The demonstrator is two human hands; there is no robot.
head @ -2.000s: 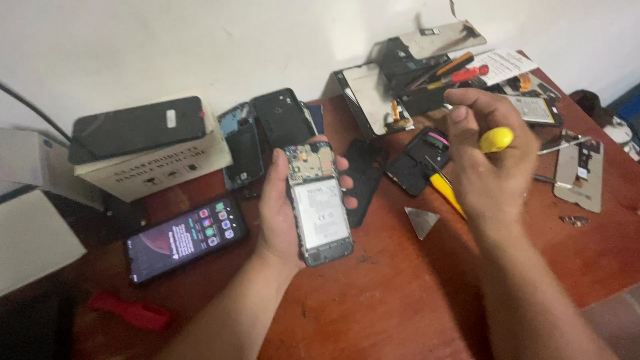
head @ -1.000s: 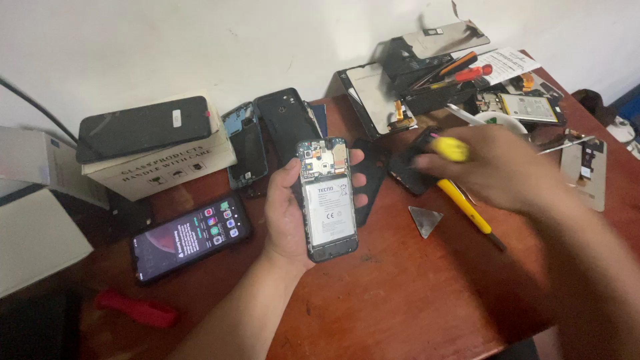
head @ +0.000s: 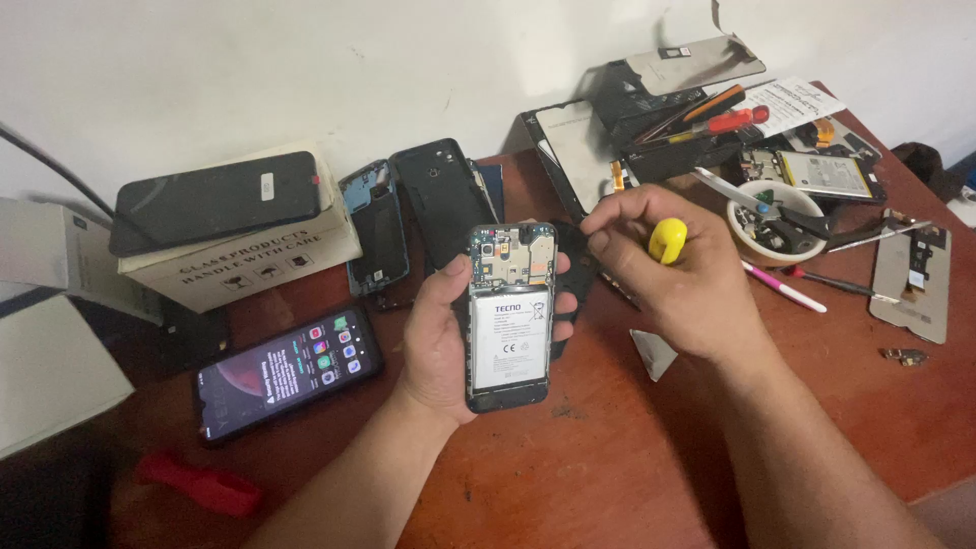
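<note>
My left hand (head: pixel 438 343) holds an opened smartphone (head: pixel 512 316) upright, its circuit board (head: pixel 515 258) above a white Tecno battery (head: pixel 509 339). To the right of the phone, my right hand (head: pixel 671 267) has thumb and forefinger pinched together; whether a small part is between them I cannot tell. A yellow tool handle (head: pixel 667 241) sticks out between its fingers, the rest of it hidden. Below this hand lies a grey triangular pick (head: pixel 653 354). Behind the held phone rest a black phone back cover (head: pixel 442 198) and a blue-edged phone frame (head: pixel 374 229).
A lit smartphone (head: pixel 286 374) and red tool handle (head: pixel 200 483) lie left. Behind them, a dark phone (head: pixel 217 202) tops a carton (head: pixel 244 263). At right are a white tub (head: pixel 776 255) of parts, a pink-and-white tool (head: pixel 785 287), a red-handled screwdriver (head: pixel 728 122) and a display panel (head: pixel 911 282).
My right hand has moved from over the parts toward the held phone. The yellow tool lying on the table in both earlier frames no longer shows. My left hand still holds the phone.
</note>
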